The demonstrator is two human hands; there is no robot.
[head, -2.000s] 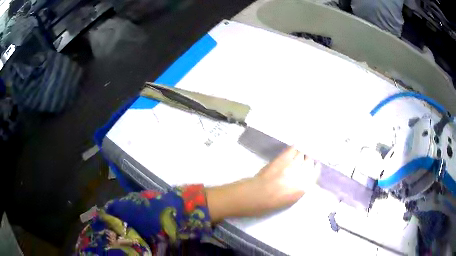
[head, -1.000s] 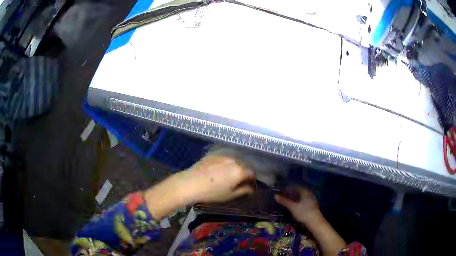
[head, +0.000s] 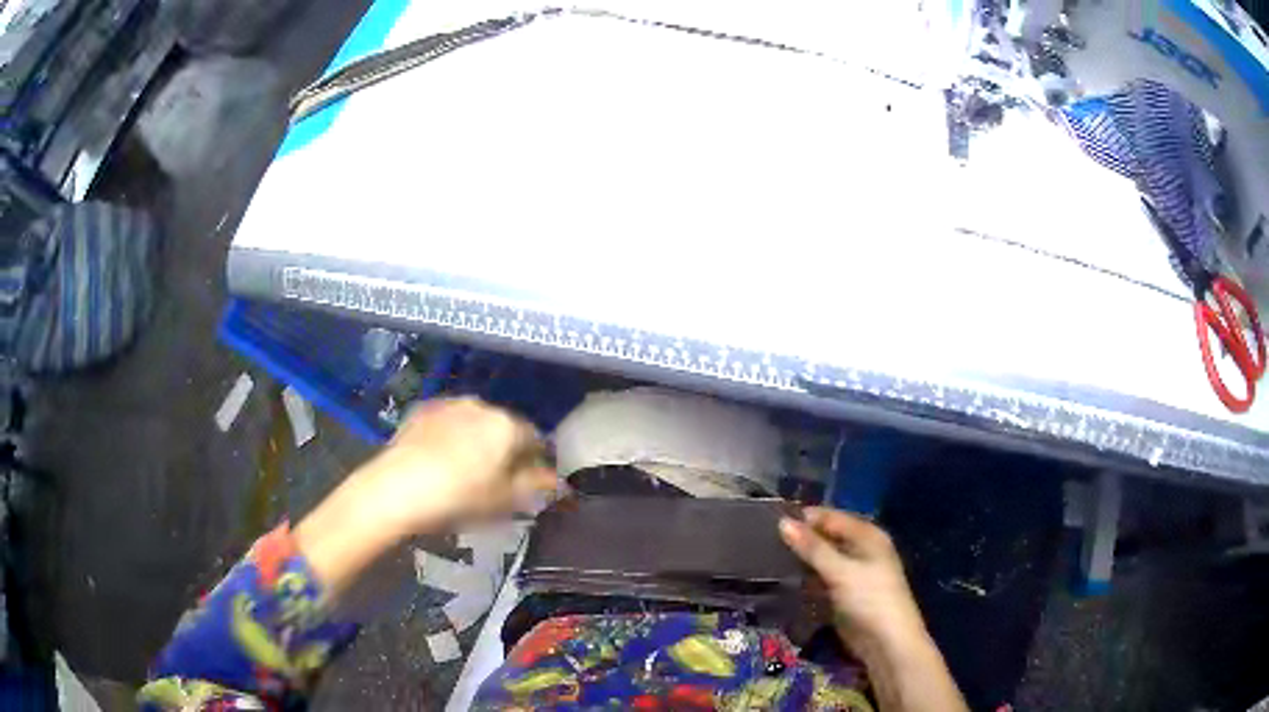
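Dark brown strips (head: 654, 543) lie in my lap below the table edge. A bunched pale cloth piece (head: 675, 434) lies just above them. My right hand (head: 846, 556) pinches the upper right corner of the dark strip between thumb and fingers. My left hand (head: 480, 459) is blurred, fingers curled, near the strip's upper left end; whether it holds anything cannot be told. Sewn khaki strips (head: 418, 59) trail over the table's left end. The machine's needle area (head: 974, 109) is at the top right, with no hand at it.
The white table (head: 626, 181) has a ruler (head: 557, 327) along its front edge. Red-handled scissors (head: 1227, 341) lie at the right beside a striped cloth (head: 1155, 153). A blue crate (head: 313, 369) is under the table's left end. White scraps (head: 466, 584) lie on the floor.
Both hands have left the table for the lap. In the last second my left hand moved left and up, and my right hand took the dark strip's corner. The view shifted right.
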